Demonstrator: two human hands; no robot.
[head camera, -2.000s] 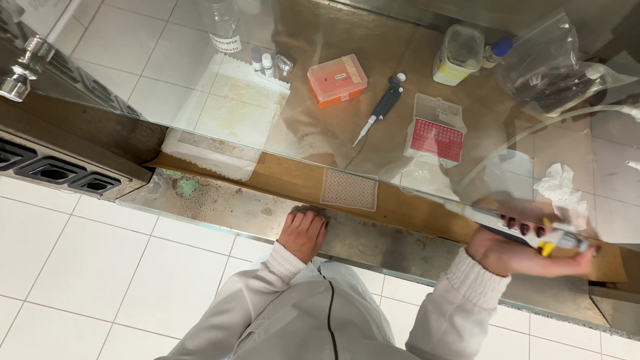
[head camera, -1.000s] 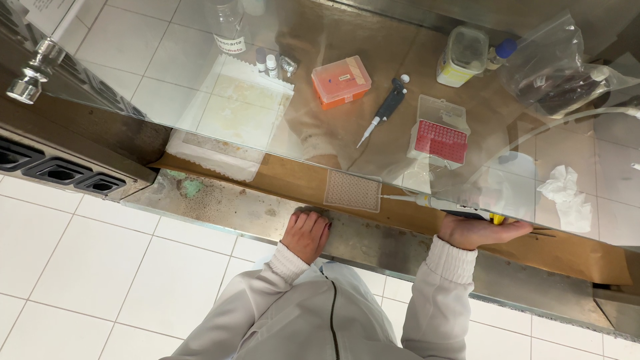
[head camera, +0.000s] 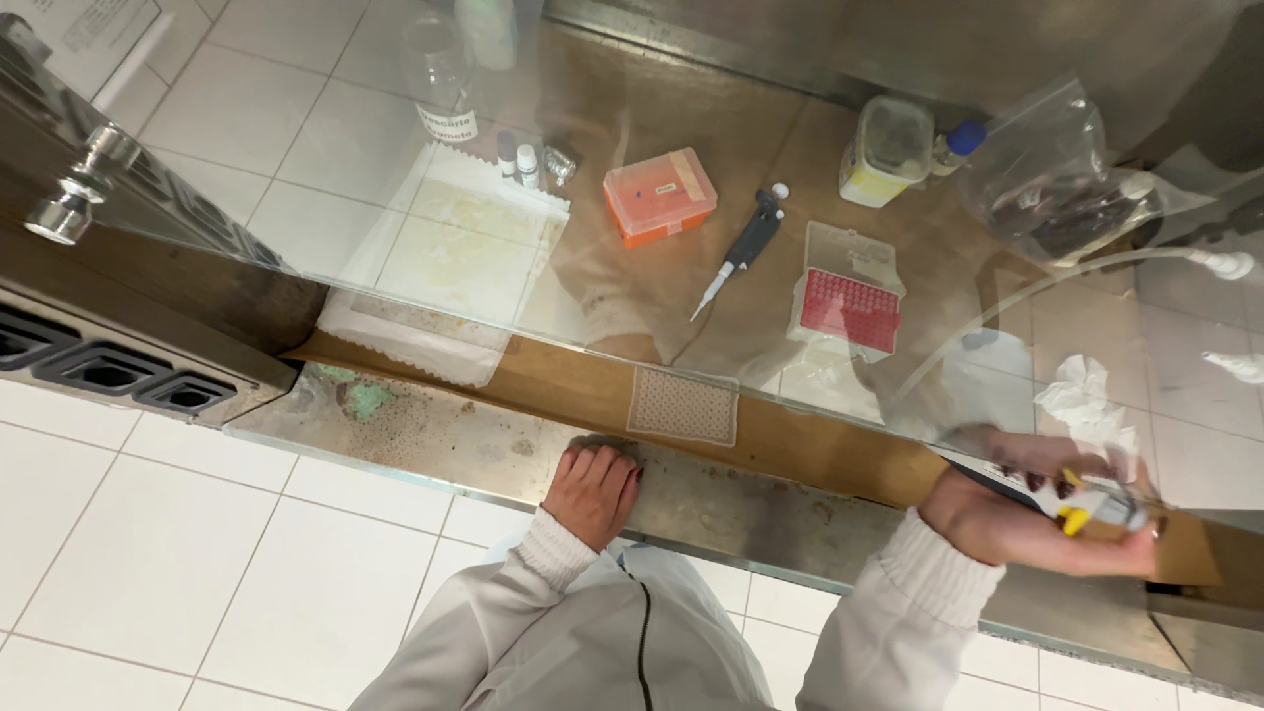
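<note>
My right hand (head camera: 1037, 518), palm up at the cabinet's front opening, holds a pipette (head camera: 1096, 502) with yellow parts, partly seen through the glass and blurred. Resting on the metal front edge, my left hand (head camera: 595, 494) has its fingers curled and holds nothing that shows. Just above and right of it lies a clear multi-well plate (head camera: 683, 405) on brown paper. Behind the glass, a second pipette (head camera: 750, 237), dark grey, lies between an orange tip box (head camera: 660, 196) with its lid down and an open box of red tips (head camera: 849, 311).
The slanted glass sash (head camera: 731, 380) crosses the work area. White absorbent pads (head camera: 464, 247), small vials (head camera: 526, 166) and a labelled bottle (head camera: 442, 84) stand or lie at left. A plastic container (head camera: 886, 153), a blue-capped bottle (head camera: 958, 148), a plastic bag (head camera: 1062, 188), tubing (head camera: 1037, 281) and crumpled tissue (head camera: 1086, 395) are at right.
My right hand, holding the pipette, moved left toward the multi-well plate, then back to the right. My left hand has stayed on the metal edge.
</note>
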